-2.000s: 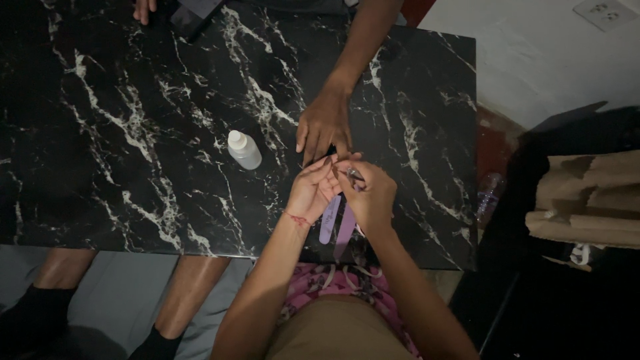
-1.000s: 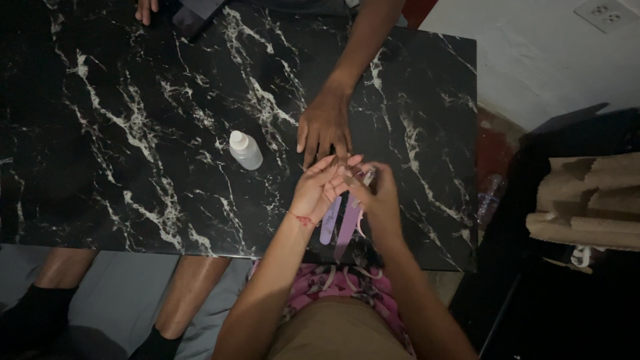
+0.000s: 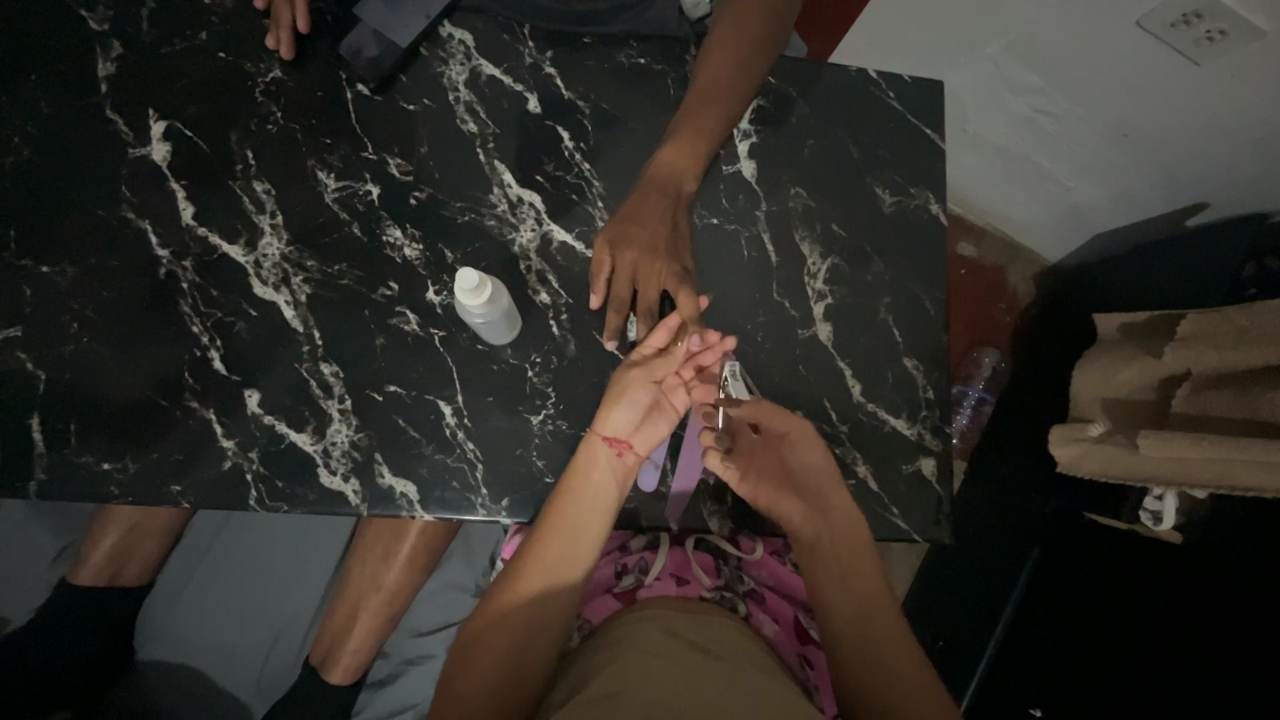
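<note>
My left hand [image 3: 650,400], palm up with a red string bracelet at the wrist, holds a fingertip of another person's hand [image 3: 645,245], which reaches down from the top. In my right hand [image 3: 765,450] is a small metal tool [image 3: 722,398], which looks like nail clippers, held just right of my left fingers. Beneath and between my hands lie a purple nail file [image 3: 687,470] and a lilac nail file [image 3: 652,470], partly hidden. A white-capped plastic bottle [image 3: 488,306] stands to the left of the hands.
The black marbled table [image 3: 380,250] ends near my waist. At its far edge are a dark flat object [image 3: 385,35] and another hand [image 3: 286,25]. A person's legs [image 3: 375,585] are at lower left. Brown paper or cloth [image 3: 1170,400] and a clear plastic bottle [image 3: 975,395] lie to the right.
My right hand has moved slightly down and away from the other person's fingertips, with the metal tool in it. My left hand stays at the other person's fingers.
</note>
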